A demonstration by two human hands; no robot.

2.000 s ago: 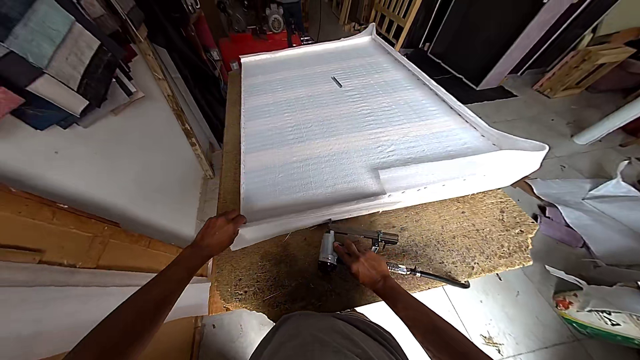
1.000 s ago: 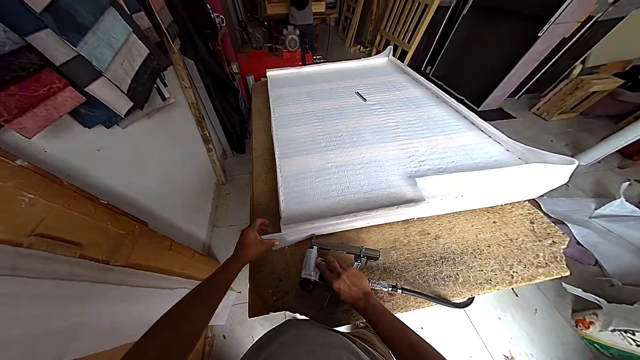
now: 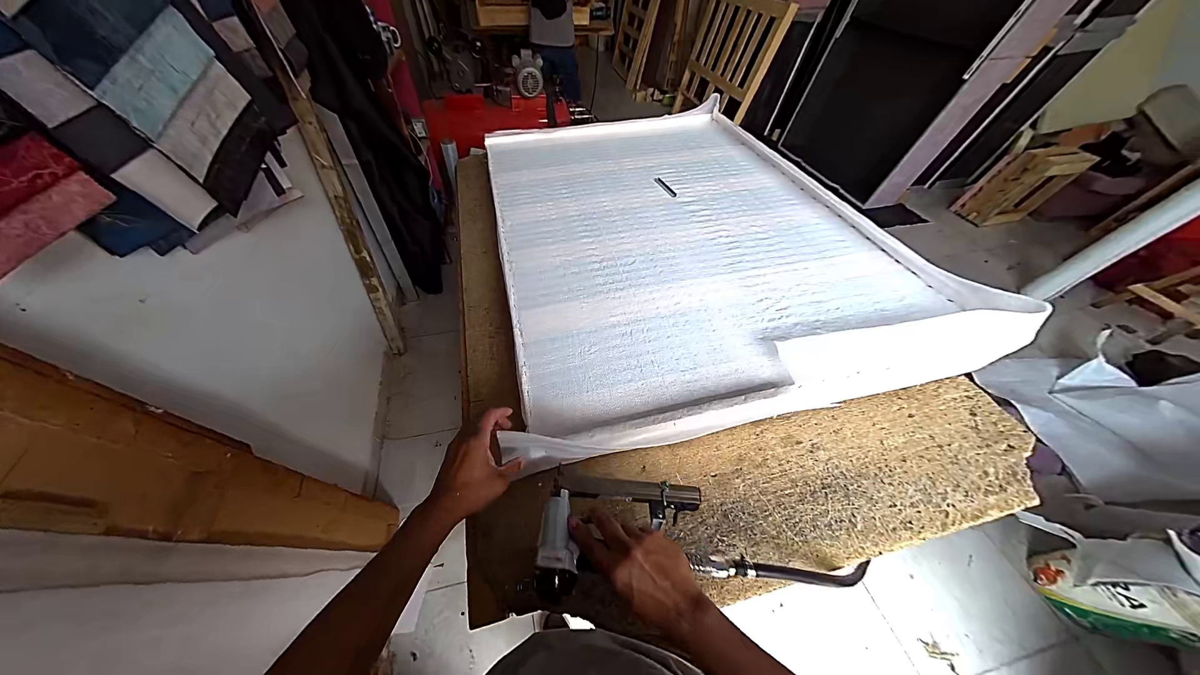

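Observation:
A large panel covered with white padded fabric (image 3: pixel 647 272) lies on a worn particle board tabletop (image 3: pixel 900 459), its loose fabric edge lying along the near side. My left hand (image 3: pixel 473 464) is at the near left corner, thumb and fingers apart around the end of the fabric edge; whether it touches the cloth is hard to tell. My right hand (image 3: pixel 642 567) is on the grip of a pneumatic staple gun (image 3: pixel 560 539), which lies on its side on the board just in front of the fabric edge. A small dark strip (image 3: pixel 665 187) rests on the panel.
A black air hose (image 3: pixel 811 572) runs right from the staple gun. Fabric samples (image 3: pixel 141 103) hang at the upper left above a white surface. A wooden slatted frame (image 3: pixel 736 52) leans at the back, where another person (image 3: pixel 555 37) is. White cloth and bags (image 3: pixel 1106 422) lie at the right.
My left hand has loosened its fingers at the fabric corner, where they were closed on the edge before. My right hand stays at the staple gun. The view has shifted.

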